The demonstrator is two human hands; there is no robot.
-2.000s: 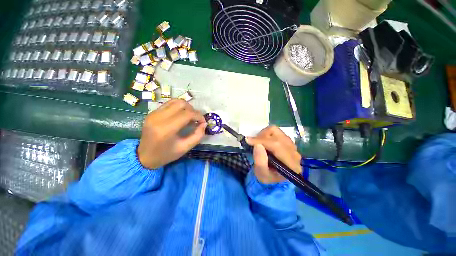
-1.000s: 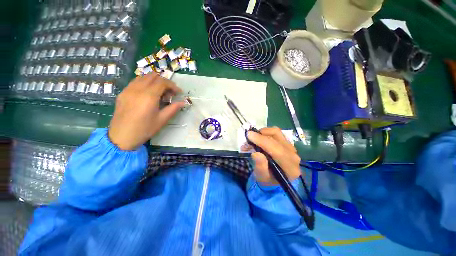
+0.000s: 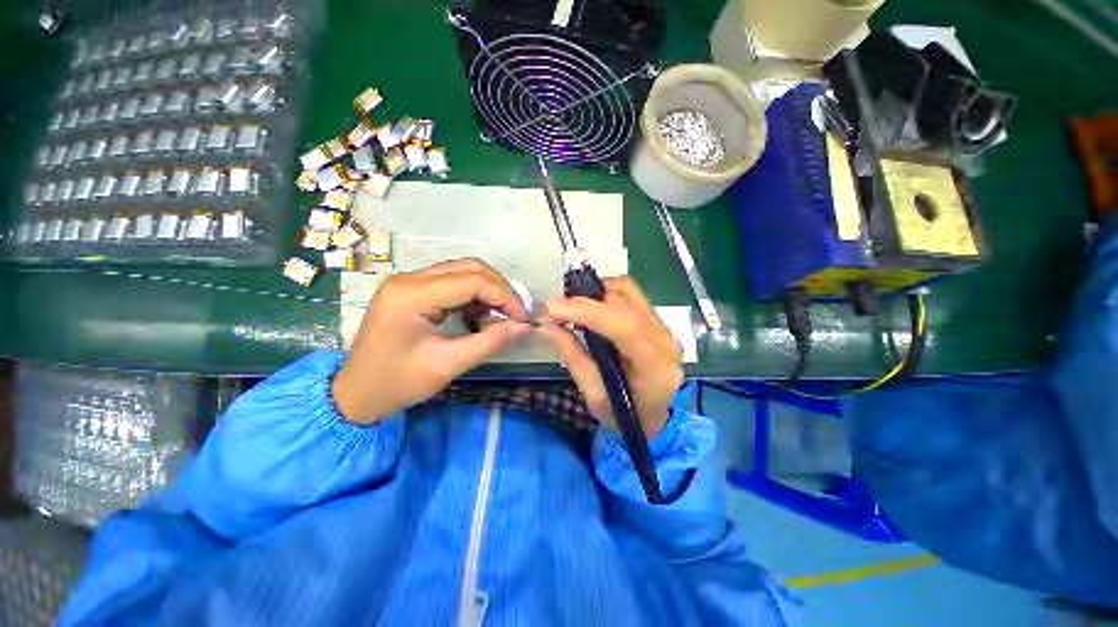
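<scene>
My left hand [image 3: 429, 333] pinches a small part at its fingertips over the work plate [image 3: 466, 227]; fingers hide most of it, perhaps a battery cell. My right hand [image 3: 625, 343] holds the soldering iron [image 3: 603, 355], its metal tip pointing up and away toward the fan. My right thumb and finger meet the left fingertips at a thin wire or lead. A white round piece, perhaps the circuit board in glare [image 3: 521, 294], shows partly behind the fingers. A loose pile of silver battery cells [image 3: 331, 221] lies left of the plate.
Blister tray [image 3: 147, 184] with silver parts at left. Fume fan [image 3: 552, 98] at the back, cream tub [image 3: 699, 135] of silvery bits beside it. Tweezers [image 3: 687, 267] lie right of the plate. Soldering station [image 3: 791, 196] and yellow sponge [image 3: 926, 208] stand right. Another person's blue sleeve [image 3: 981, 453] at far right.
My left hand moved from the plate's left side to meet my right fingers at the centre. The iron swung to point away from the board. The whole view shifted slightly.
</scene>
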